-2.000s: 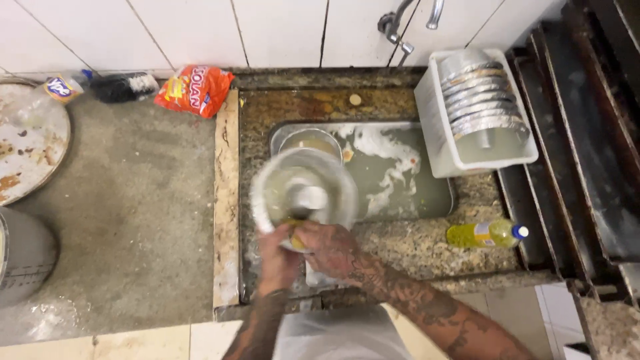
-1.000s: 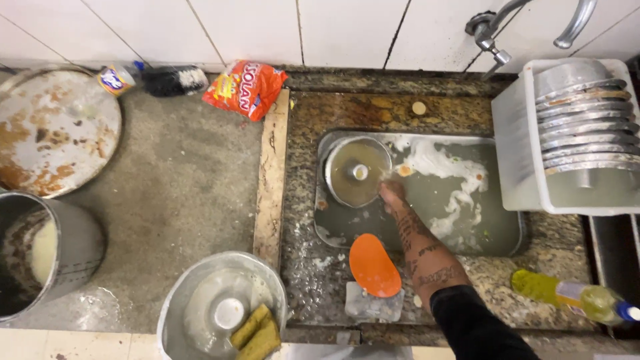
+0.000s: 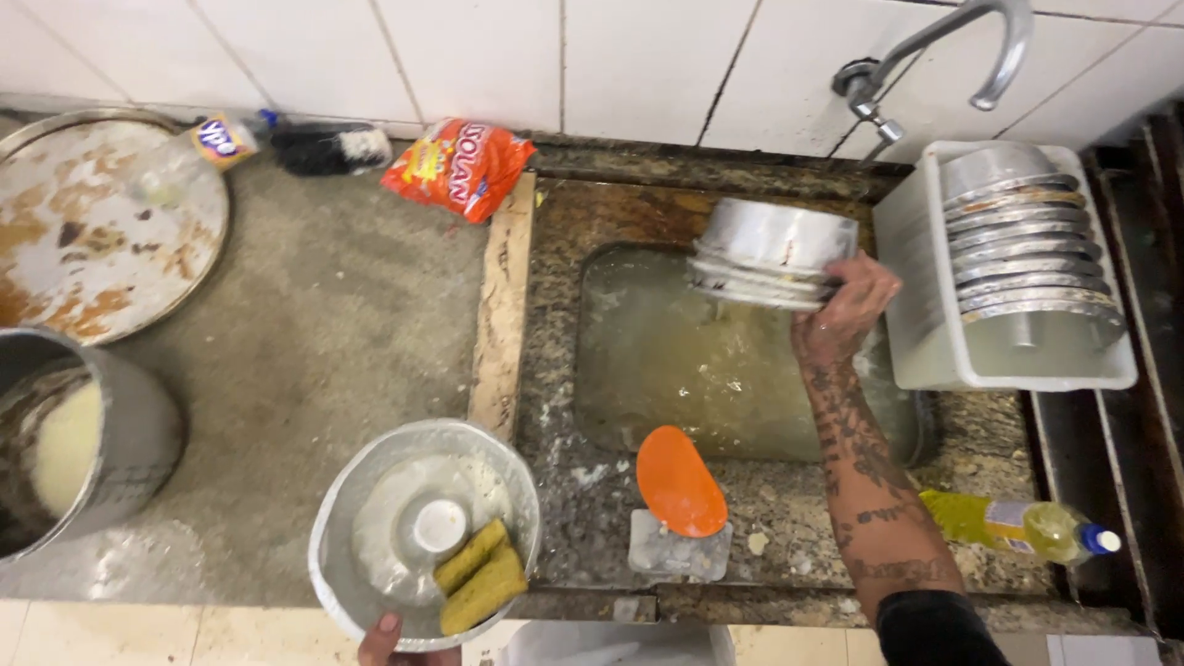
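My right hand [image 3: 846, 310] grips a small stack of round aluminium pans [image 3: 775, 252], tilted on its side above the cloudy water of the sink [image 3: 703, 370]. At the lower left, my left hand [image 3: 388, 640] holds the rim of an aluminium ring cake pan [image 3: 370, 518]; only part of that hand shows. Inside this pan, a folded yellow-green sponge [image 3: 483, 578] leans beside the centre tube. An orange plastic scraper [image 3: 680, 481] lies partly over a clear plastic piece [image 3: 680, 546] on the granite edge between my hands.
A white plastic bin [image 3: 902, 305] holds several ring pans [image 3: 1027, 240] right of the sink, below a metal faucet [image 3: 962, 46]. A bottle of yellow liquid [image 3: 1017, 527] lies at the right. An orange bag [image 3: 460, 171], a stained round tray [image 3: 102, 231] and a deep pot [image 3: 129, 444] stand left.
My right hand has come up from the round pan in the sink water and now holds the stack of pans above it. The ring pan with the sponge is still at the lower left.
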